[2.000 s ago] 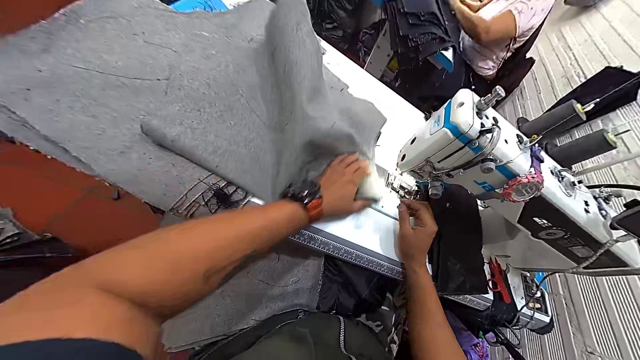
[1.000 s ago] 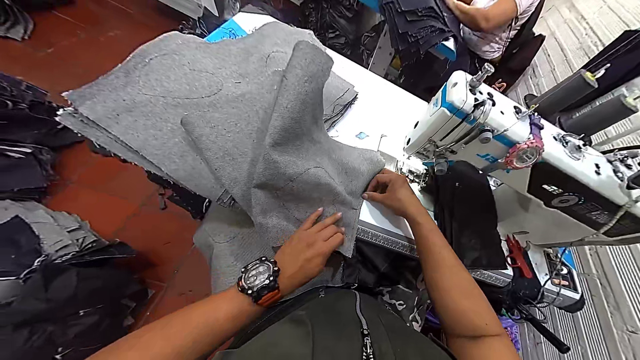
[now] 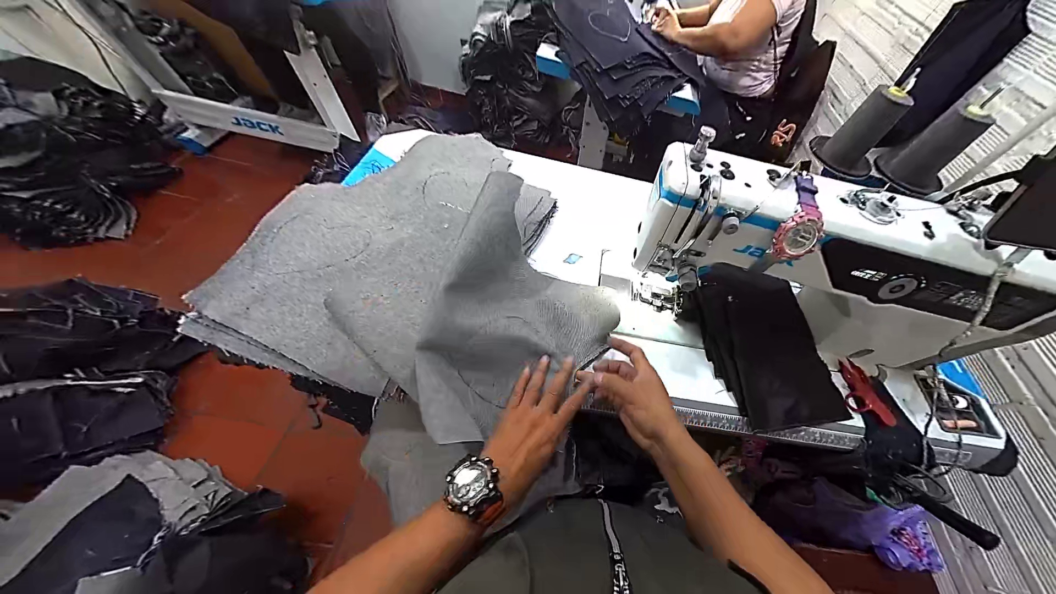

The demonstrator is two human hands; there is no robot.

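Observation:
A grey denim panel (image 3: 528, 322) lies folded on a stack of grey cut panels (image 3: 313, 247) at the left of the sewing table. My left hand (image 3: 532, 421), with a watch on its wrist, rests flat on the panel's near part, fingers spread. At the panel's right edge, my right hand (image 3: 631, 388) has thumb and forefinger on the cloth's edge. The presser foot (image 3: 657, 293) of the white Jack sewing machine (image 3: 742, 223) stands just right of the panel, whose corner is apart from it. Dark cut pieces (image 3: 767, 346) lie under the machine's arm.
Red thread snips (image 3: 866, 392) lie at the table's right end. A pink watch (image 3: 799, 235) is strapped on the machine, with thread cones (image 3: 866, 128) behind. Cloth piles (image 3: 74, 338) cover the floor at left. A co-worker (image 3: 742, 41) sits beyond at another table with dark cloth.
The grey panel has moved away from the presser foot toward the left. My left hand has gone from beside the foot to the panel's near part. The view has shifted.

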